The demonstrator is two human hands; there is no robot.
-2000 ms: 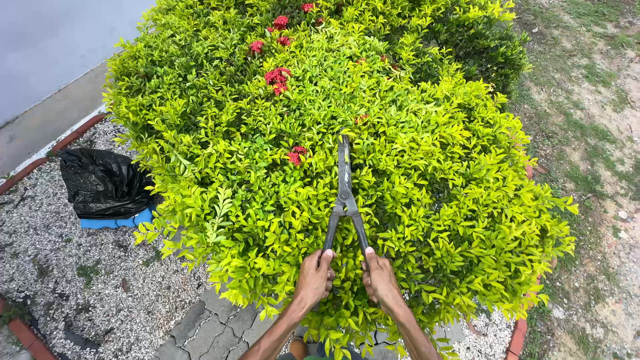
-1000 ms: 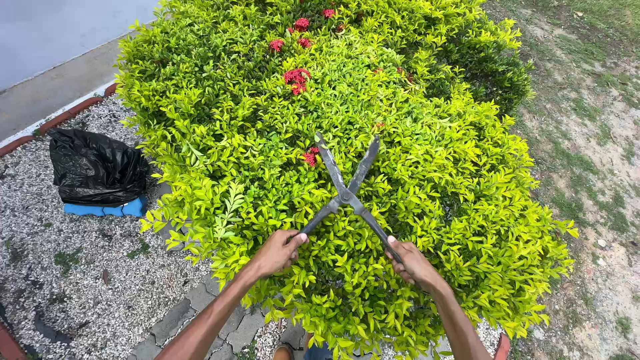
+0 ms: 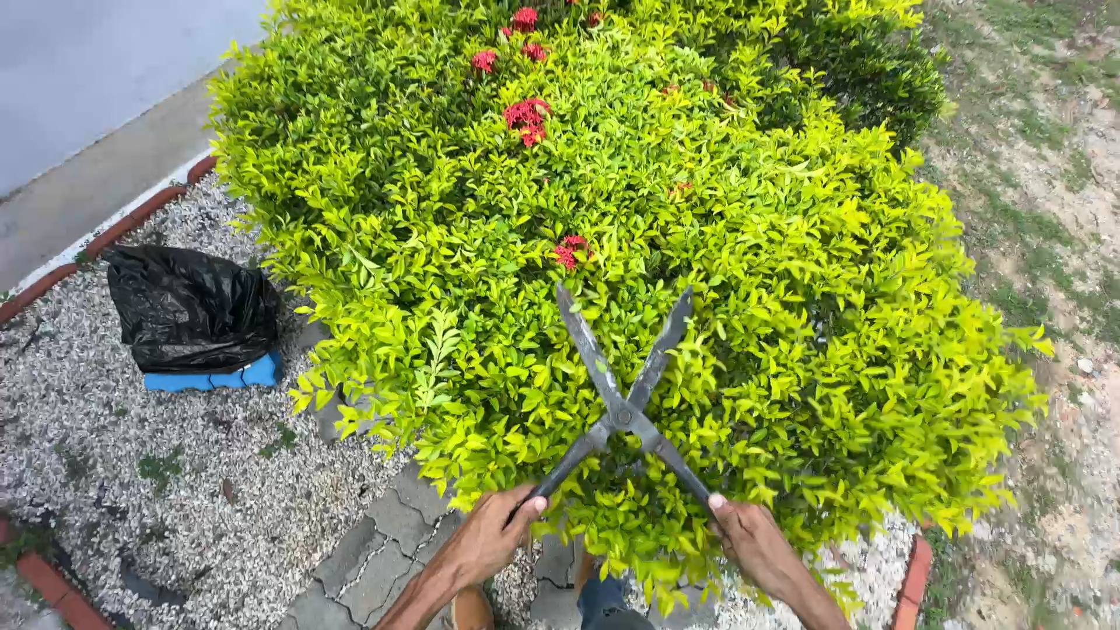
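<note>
Hedge shears (image 3: 623, 416) lie over the top of a leafy yellow-green shrub (image 3: 744, 350), with their blades spread apart in a V and pointing away from me. My left hand (image 3: 494, 532) grips the left handle and my right hand (image 3: 754, 538) grips the right one. Between the blades and beneath them are leaves. A red flower cluster (image 3: 570, 251) shows just beyond the left blade tip, and a larger one (image 3: 528, 119) is farther back on the shrub.
At left, a black plastic bag (image 3: 188, 306) rests on a blue object (image 3: 214, 376) on white gravel (image 3: 219, 477). Grey pavers (image 3: 376, 542) lie near my feet. Red edging (image 3: 131, 219) runs beside a pale wall (image 3: 105, 70). Patchy grass and dirt (image 3: 1041, 219) border the right side.
The shears were closed two seconds ago and spread one second ago; they are spread now, nearer to me on the shrub than one second ago. Both hands have kept hold of the handles.
</note>
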